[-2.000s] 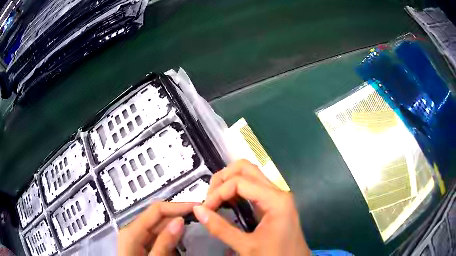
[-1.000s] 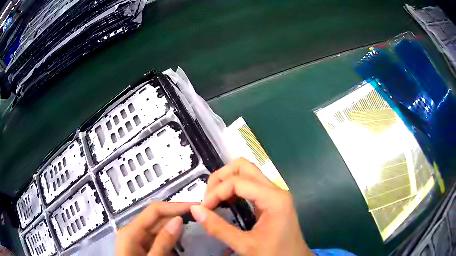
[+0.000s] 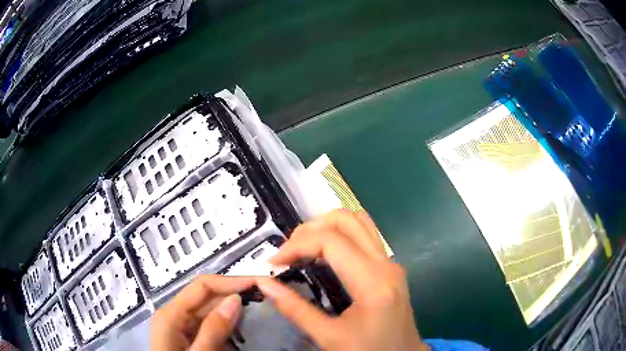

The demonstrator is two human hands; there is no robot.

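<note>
A black tray (image 3: 269, 179) lies left of centre and holds several device frames (image 3: 195, 225) with silver-white slotted faces and ragged black edges. My left hand (image 3: 199, 312) and my right hand (image 3: 350, 277) meet over its near right part. The right thumb touches or nearly touches the left index fingertip; the right index finger is a little apart from the thumb. No piece shows clearly between the fingertips. A grey flat part with a dark edge (image 3: 274, 325) shows below the hands, partly hidden. A pale-yellow adhesive sheet (image 3: 343, 192) lies beside the tray, partly behind my right hand.
Larger yellow lined sheets in a clear sleeve (image 3: 511, 206) lie at right on the green surface (image 3: 425, 240), with crumpled blue film (image 3: 563, 103) above them. A tray stack (image 3: 89, 58) stands at upper left. More trays show at the right edges. Whitish film (image 3: 264, 140) borders the tray.
The right index finger has lifted away from the thumb, and my left hand has shifted slightly left. The whole view has shifted slightly.
</note>
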